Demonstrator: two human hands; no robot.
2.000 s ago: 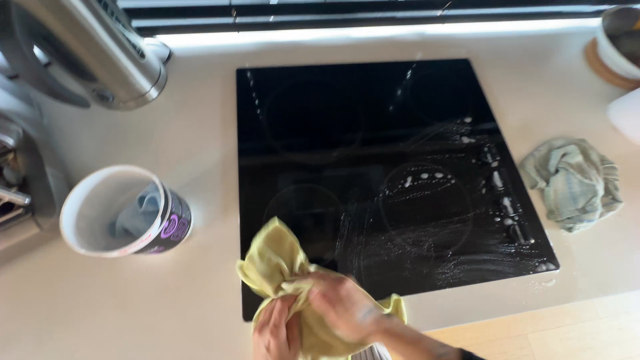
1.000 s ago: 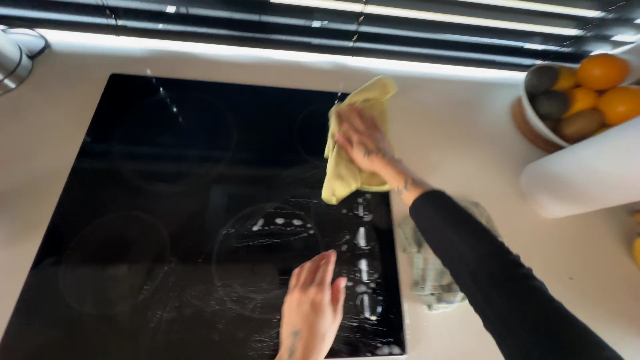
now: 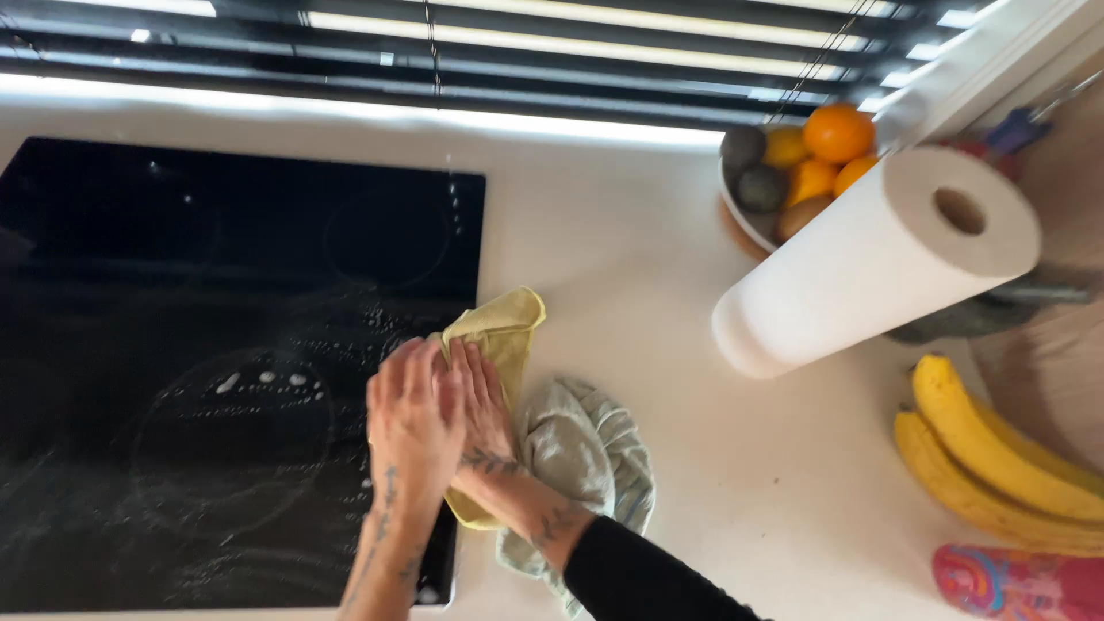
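My right hand (image 3: 483,405) lies flat on a yellow cloth (image 3: 509,332) at the right edge of the black glass cooktop (image 3: 259,285). Against it, partly overlapping its fingers, is my left hand (image 3: 414,423), also pressing down at the cloth's left side. Whether any cloth is pinched in the fingers is hidden. White foam drops and wet streaks mark the cooktop's front and right parts. A crumpled grey-green striped cloth (image 3: 569,448) sits on the counter just right of my right wrist, touching the yellow one.
Right of the cooktop, the pale counter (image 3: 655,345) holds a paper towel roll (image 3: 845,267), a fruit bowl (image 3: 742,216) with oranges and dark fruit, a dark stone mortar (image 3: 975,310), bananas (image 3: 975,448) and a pink patterned item (image 3: 1018,582). Dark blinds (image 3: 552,52) run along the back.
My right hand has come down along the cooktop's right side with the yellow cloth, from near its back right corner. My left hand has joined it there. The view has shifted right.
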